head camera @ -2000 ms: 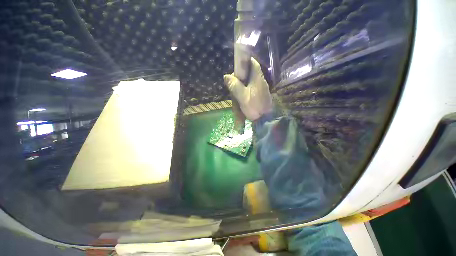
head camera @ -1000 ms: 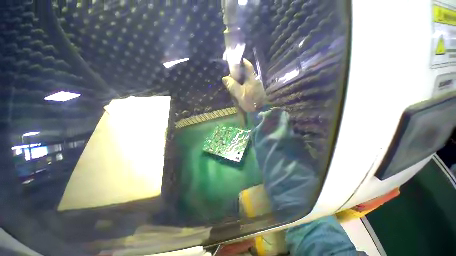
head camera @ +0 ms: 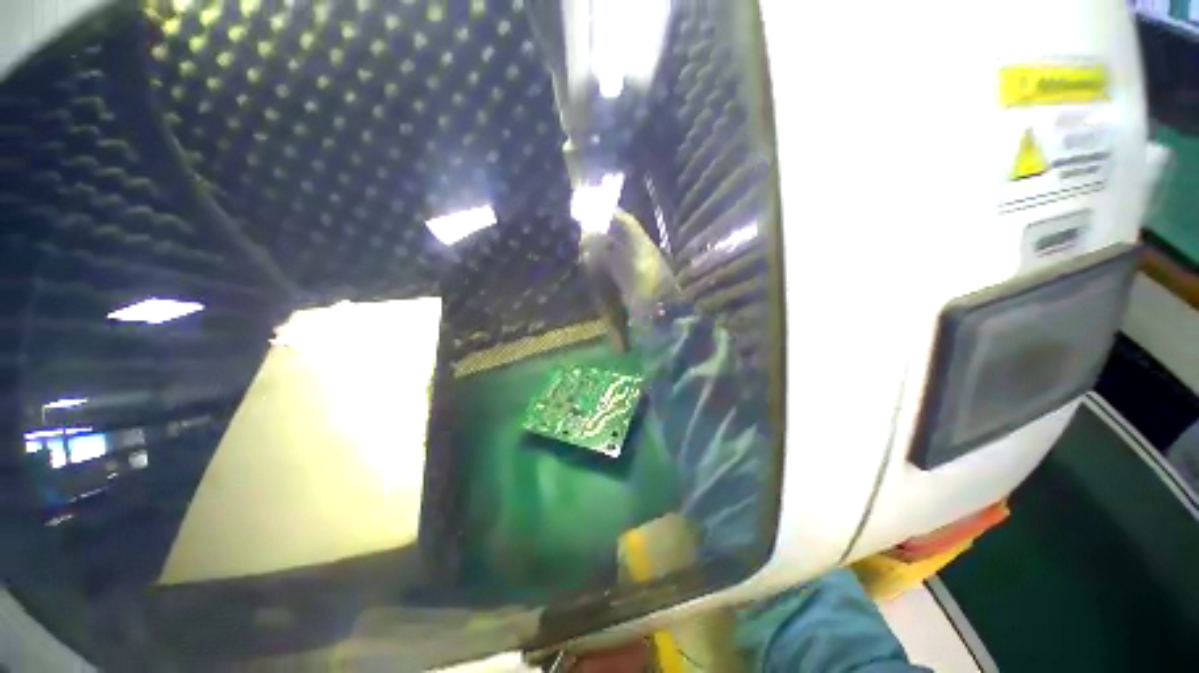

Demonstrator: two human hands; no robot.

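The green circuit board (head camera: 585, 409), speckled with silvery solder points, lies tilted to the view on or just above the green mat (head camera: 552, 506); I cannot tell if it touches. My right hand (head camera: 638, 266), in a pale glove with a blue sleeve, is up behind the window above the board. It is closed around a pale upright tool (head camera: 588, 164) that comes down from the booth top. Glare covers part of the grip. A narrow brownish tip shows below the hand, above the board's upper right. My left hand is not in view.
A large cream panel (head camera: 316, 447) stands left of the mat. Dark bumpy foam (head camera: 355, 145) lines the booth behind. The white housing (head camera: 855, 197) and a dark display (head camera: 1026, 355) are on the right. Red and yellow padding (head camera: 953, 546) is at the lower right, beside a dark green strip (head camera: 1091, 552).
The view has swung right, so the booth window has shifted left and more housing shows. The tool and right hand, earlier over the board, now sit slightly above and beyond it.
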